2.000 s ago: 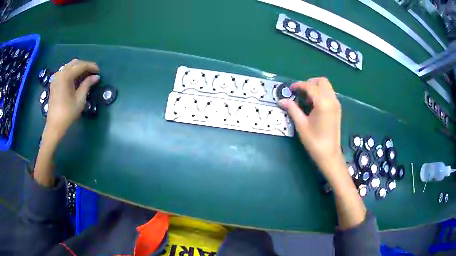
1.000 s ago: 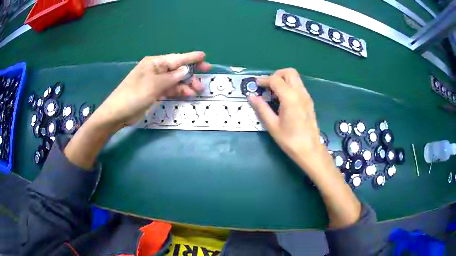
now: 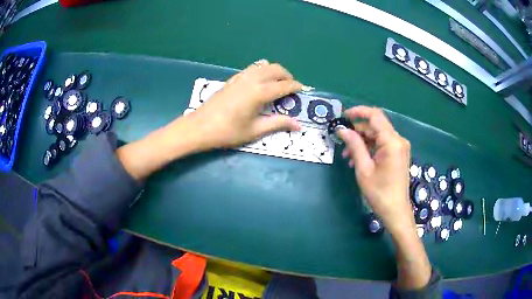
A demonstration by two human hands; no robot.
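Two white four-position boards lie one behind the other on the green surface; the front board (image 3: 291, 145) shows no black parts on its visible section. The rear board carries a black round part at its right end (image 3: 320, 111) and another (image 3: 287, 104) beside it. My left hand (image 3: 254, 102) reaches over the boards, with thumb and fingers at the left one of these parts. My right hand (image 3: 379, 157) pinches a black round part (image 3: 340, 124) just right of the boards' right end.
Loose black parts lie in a left pile (image 3: 71, 124) and a right pile (image 3: 434, 204). A blue bin of parts (image 3: 39, 73) is at far left. A filled board (image 3: 429, 71) lies at upper right. A squeeze bottle (image 3: 511, 209) and thin stick (image 3: 483, 216) are at far right. A red bin shows at top left.
My left hand has moved right and set its part on the rear board. My right hand has left the end part on the board and now holds another black part.
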